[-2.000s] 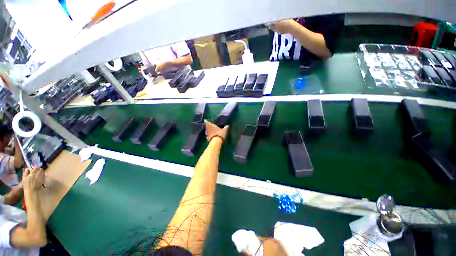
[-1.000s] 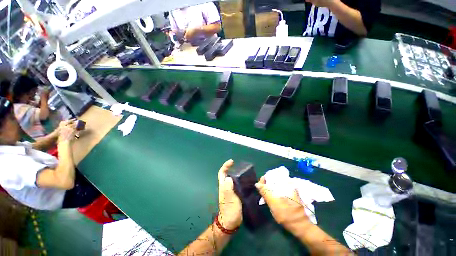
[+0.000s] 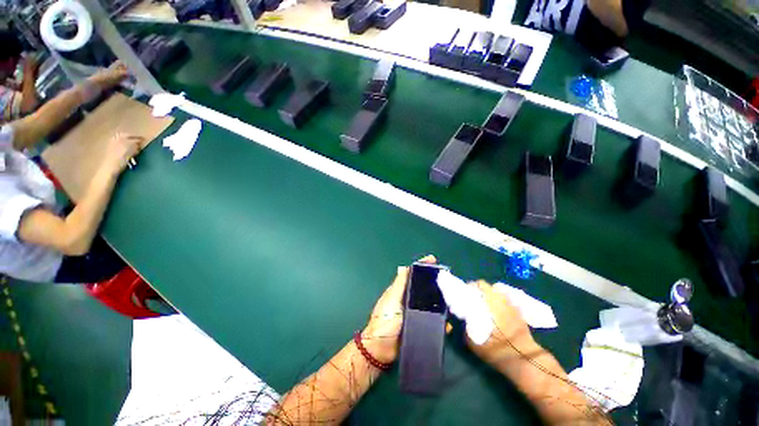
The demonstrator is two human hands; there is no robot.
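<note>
A dark rectangular housing (image 3: 423, 351) is held over the green bench top, its glossy black end pointing away from me. My left hand (image 3: 388, 320) grips it along its left side, with a red bead bracelet on the wrist. My right hand (image 3: 499, 324) holds a bunched white cloth (image 3: 468, 306) against the upper right edge of the housing, by the glossy end. Part of the cloth sticks out behind the right hand.
Several housings (image 3: 539, 190) lie on the green belt behind the white strip (image 3: 349, 176). A blue crumpled item (image 3: 521, 263), a metal-topped bottle (image 3: 676, 316) and white wipes (image 3: 612, 366) are at right. A neighbour's arm (image 3: 91, 187) is at left.
The left hand went from the belt to the bench with a housing. Since then the housing has turned its glossy end up, and the right hand has brought the cloth onto it. The view has shifted.
</note>
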